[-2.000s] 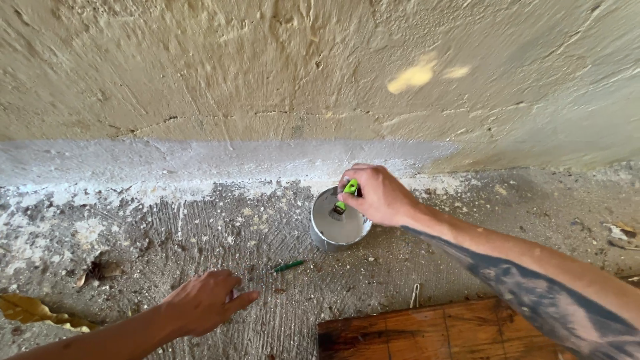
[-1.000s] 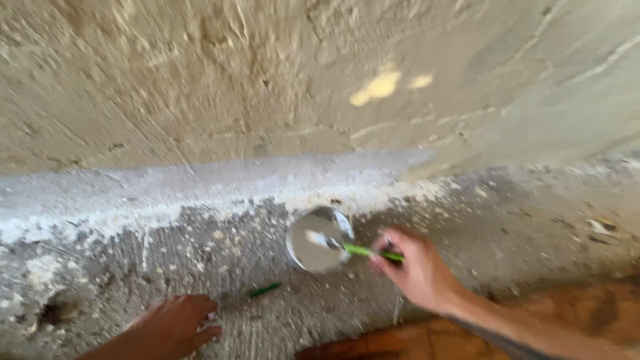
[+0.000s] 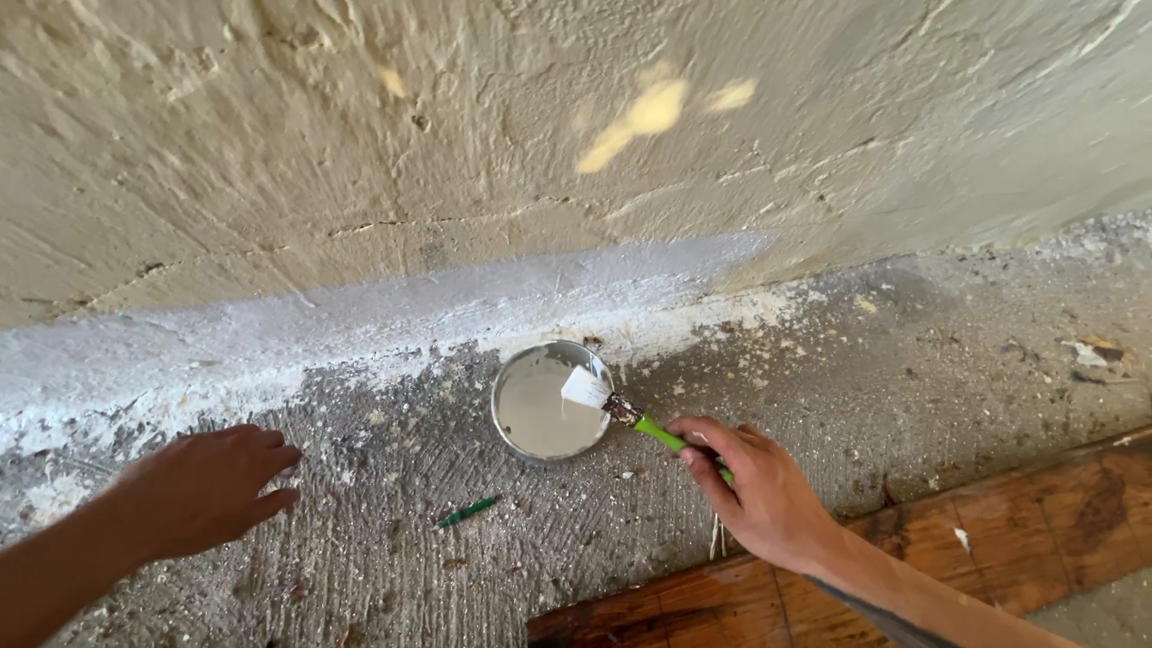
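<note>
My right hand (image 3: 756, 490) grips the green handle of a paintbrush (image 3: 661, 432). The brush tilts over the right rim of a round paint can (image 3: 540, 405), its bristles coated white and a thin drip hanging from them. Pale paint fills the inside of the can, which stands on rough concrete close to the wall. Off to the left, my left hand (image 3: 220, 486) hovers above or rests on the ground with nothing in it, fingers apart; contact with the concrete cannot be told. Between the hands lies a small green stick-like object (image 3: 468, 511).
A rough plaster wall (image 3: 432, 135) runs behind the can, with a whitish painted band (image 3: 450, 297) along its foot. Stained wooden boards (image 3: 981, 531) lie at the lower right. Debris (image 3: 1096, 351) sits on the concrete at the far right.
My right hand has moved from above the can to its lower right. The brush, upright in the can two seconds ago, now slants with its white bristles in view over the rim.
</note>
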